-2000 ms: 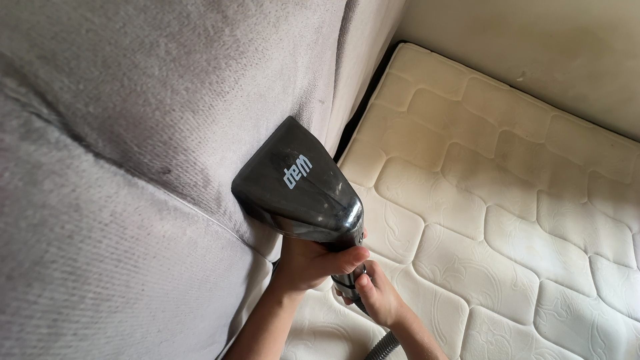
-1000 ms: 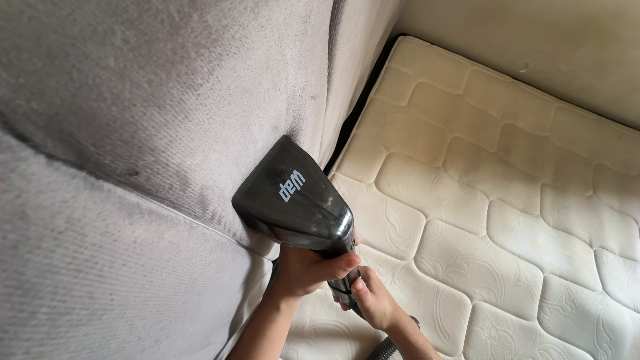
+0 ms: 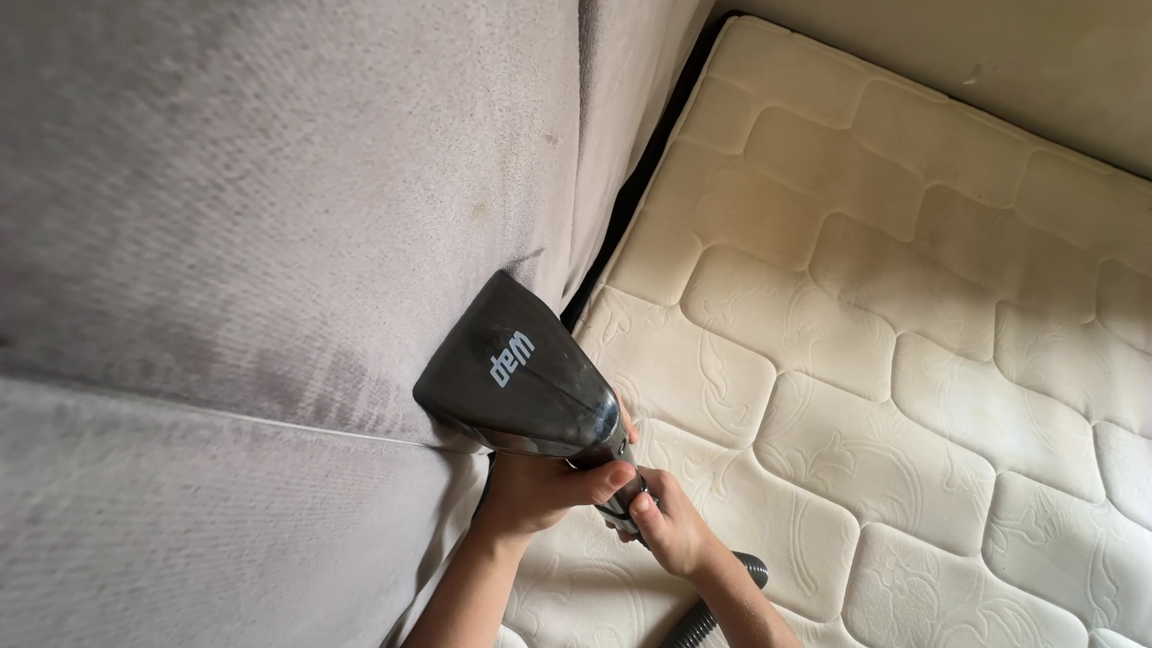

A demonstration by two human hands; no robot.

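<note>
A dark Wap upholstery-cleaning nozzle (image 3: 531,369) lies with its wide edge against grey ribbed upholstery fabric (image 3: 270,225). My left hand (image 3: 549,490) grips the neck just behind the nozzle head, thumb over the top and fingertips showing on the far side. Lower on the handle, my right hand (image 3: 670,522) is closed around it, thumb on top. A grey corrugated hose (image 3: 697,625) shows beneath my right forearm. Darker patches mark the fabric left of the nozzle, above a seam (image 3: 306,427). Small spots show above the nozzle.
A cream quilted mattress (image 3: 864,459) fills the right side, under and beyond my hands. A dark gap (image 3: 630,202) runs between it and the grey upholstery. At the upper right a plain beige wall (image 3: 1017,63) borders the mattress.
Both hands still grip the tool, its wide edge against the fabric. Compared with the earlier frames, the nozzle has shifted slightly downward in view.
</note>
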